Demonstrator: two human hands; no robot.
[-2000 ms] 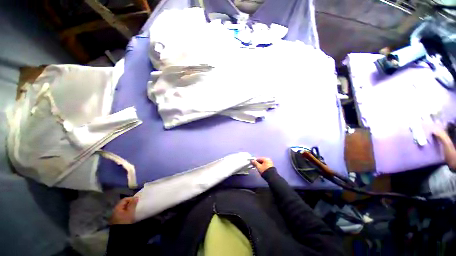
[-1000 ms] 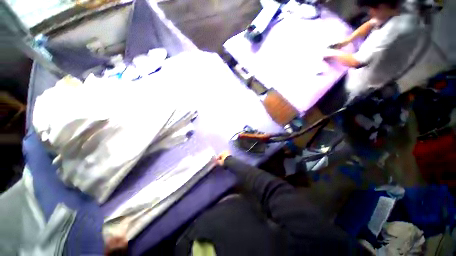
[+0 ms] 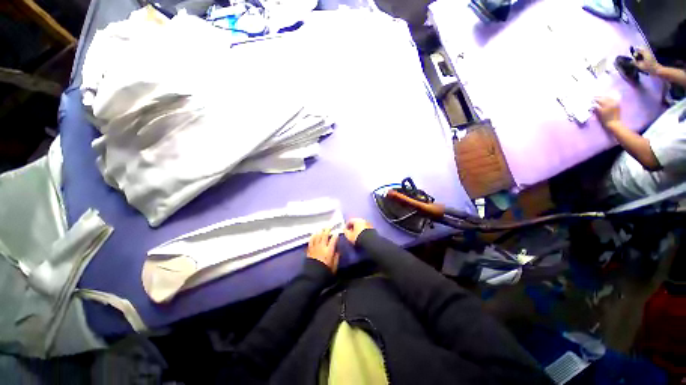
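Note:
A long white garment piece (image 3: 241,244) lies flat on the purple table cover (image 3: 226,292), near the front edge, with a rounded left end and folded edges. My left hand (image 3: 323,248) rests with its fingers on the right end of the piece. My right hand (image 3: 356,229) is just right of it, its fingertips at the tip of the same end, apparently pinching it. The steam iron (image 3: 406,208), dark with a brown-orange handle, stands right of my hands, not held.
A big white heap of pieces (image 3: 162,143) lies at the back left. Flat pieces (image 3: 56,278) lie on a cloth-covered surface at left. A brown block (image 3: 484,160) is at the table's right edge. The iron's hose (image 3: 526,222) runs right. Another person's hands work at the right table.
The garment piece now lies flat on the table. My left hand has moved from its far left end to its right end, beside my right hand. The view has turned back leftward.

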